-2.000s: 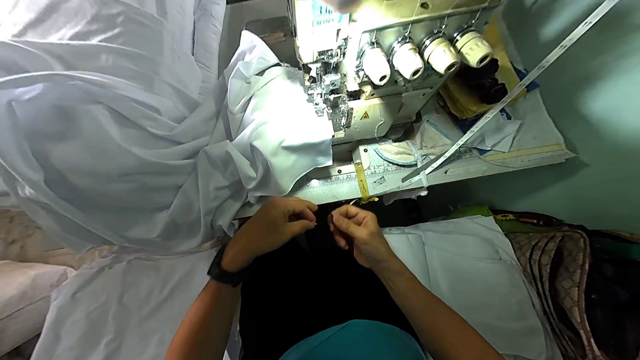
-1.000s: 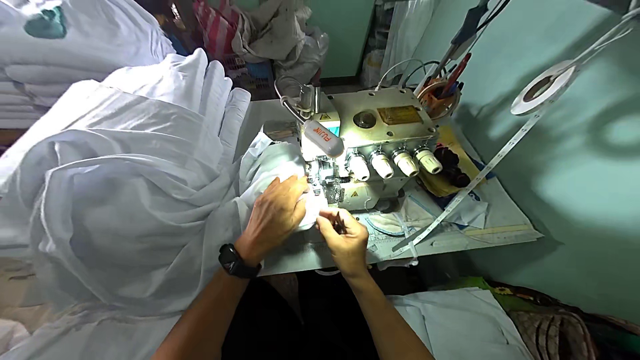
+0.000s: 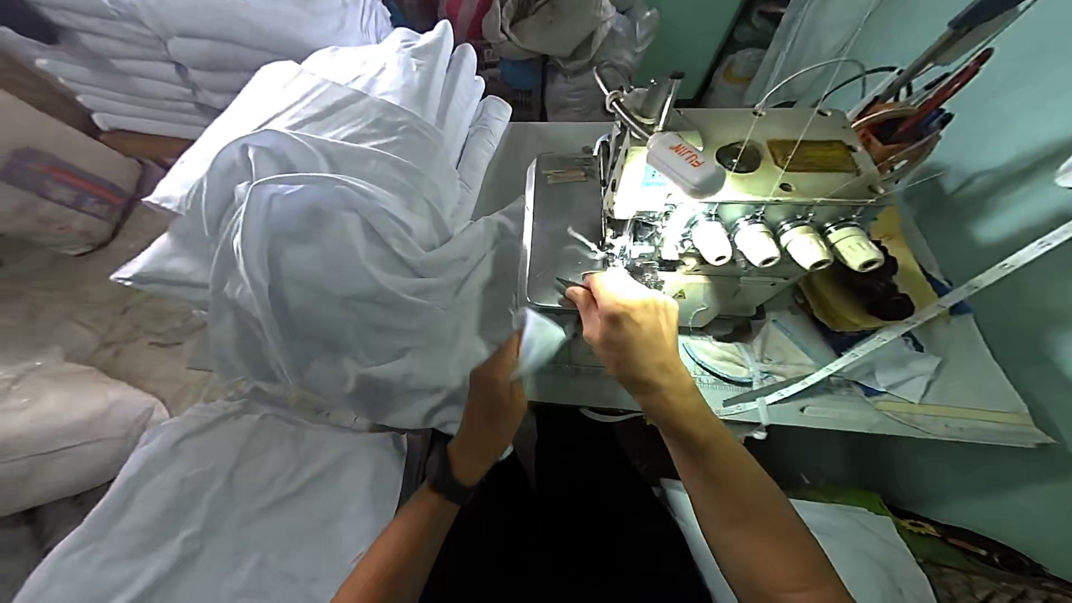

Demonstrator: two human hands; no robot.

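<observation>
An overlock sewing machine point(image 3: 737, 167) with several white tension dials stands on the table under a bright lamp. My right hand point(image 3: 624, 322) is closed at the front of its needle area, around a small dark pointed tool point(image 3: 571, 285), perhaps thread snips. Lower left of it, my left hand point(image 3: 494, 402) grips the edge of white fabric point(image 3: 538, 342), a little blurred. The bulk of the white fabric point(image 3: 352, 293) is heaped to the left. Loose white thread point(image 3: 584, 242) lies on the machine's metal side plate point(image 3: 565, 209).
A paper measuring tape point(image 3: 904, 327) slants across the right side. Behind the machine a holder point(image 3: 900, 134) carries pens and tools. Folded white cloth point(image 3: 193, 42) is stacked at the back left. A stuffed white sack point(image 3: 67, 427) rests at the lower left.
My left hand has drawn back from the machine toward me with the fabric edge. My right hand has moved up to the needle area. The fabric has come off the side plate.
</observation>
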